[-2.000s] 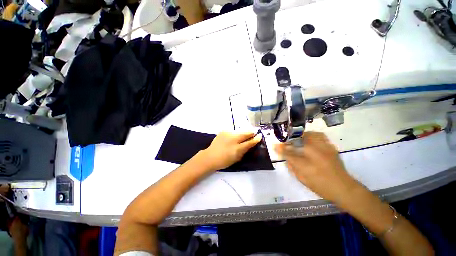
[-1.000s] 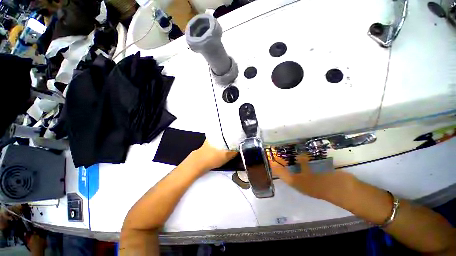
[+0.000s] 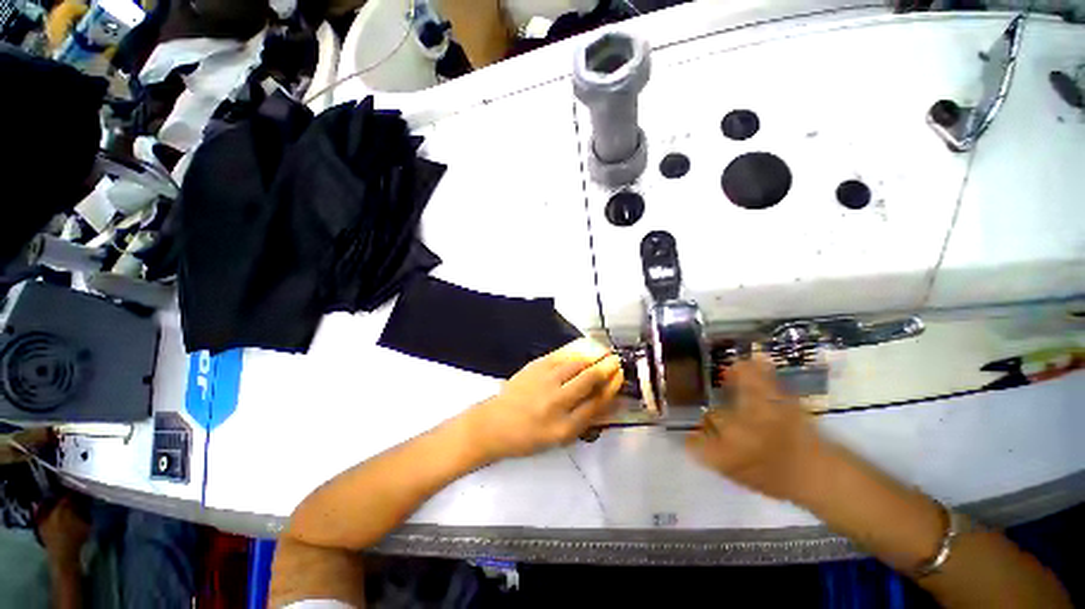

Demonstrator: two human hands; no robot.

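Observation:
A flat black cut piece (image 3: 470,327) lies on the white table left of the sewing machine head (image 3: 821,238). My left hand (image 3: 559,399) has its fingers on the right end of the piece, by the needle area. My right hand (image 3: 761,434) is just right of the shiny take-up lever guard (image 3: 681,363), below the thread tension assembly (image 3: 794,343). It is blurred, and its fingertips are partly hidden by the guard. The guard also hides the needle and presser foot.
A heap of black pieces (image 3: 298,220) lies left of the machine. A grey box (image 3: 77,357) and a small black switch (image 3: 170,447) are at the left edge. A grey post (image 3: 614,113) stands on the head. A red, green and black tool (image 3: 1035,365) lies far right.
The view swung over the machine and partly back. My left hand has moved lower on the piece, whose angled right part now shows above the fingers. My right hand has dropped slightly from the tension discs.

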